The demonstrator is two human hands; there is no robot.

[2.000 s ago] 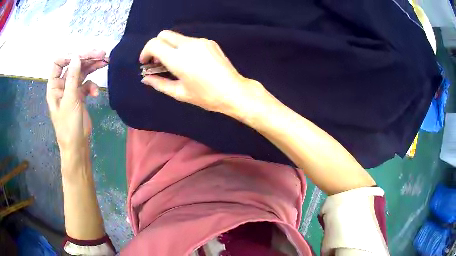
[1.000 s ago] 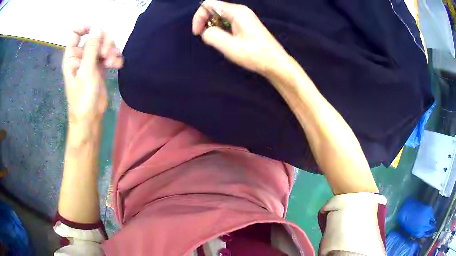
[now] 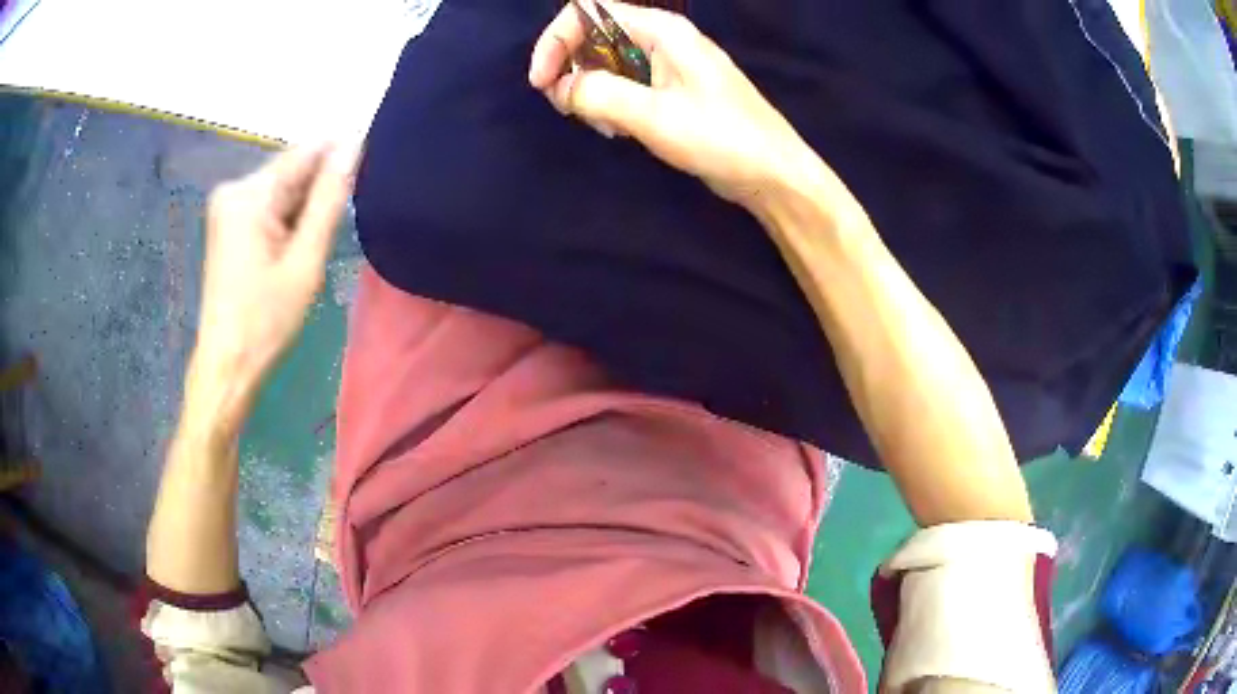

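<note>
The dark navy garment (image 3: 543, 217) lies over the table edge and my lap. My right hand (image 3: 665, 102) is over its upper part, near the top edge of the view, with curled fingers around small thread snips (image 3: 613, 52) whose pointed metal blades show between thumb and fingers. A small bright spot shows at the thumb tip; I cannot tell what it is. My left hand (image 3: 278, 217) is raised off the garment's left edge, blurred, with fingers curled in. No needle or thread can be made out at either hand.
The white table (image 3: 177, 61) with a yellow edge is at the upper left. A dusty pink apron (image 3: 583, 488) covers my lap. Blue plastic bags (image 3: 1150, 597) lie at the lower right. A pale line runs along the cloth at upper right. Wooden bars (image 3: 16, 420) stand at far left.
My right hand with the snips has moved up and right since the first frame. My left hand has moved right and slightly down since the second frame, its fingers curling in. The garment's left edge has shifted right.
</note>
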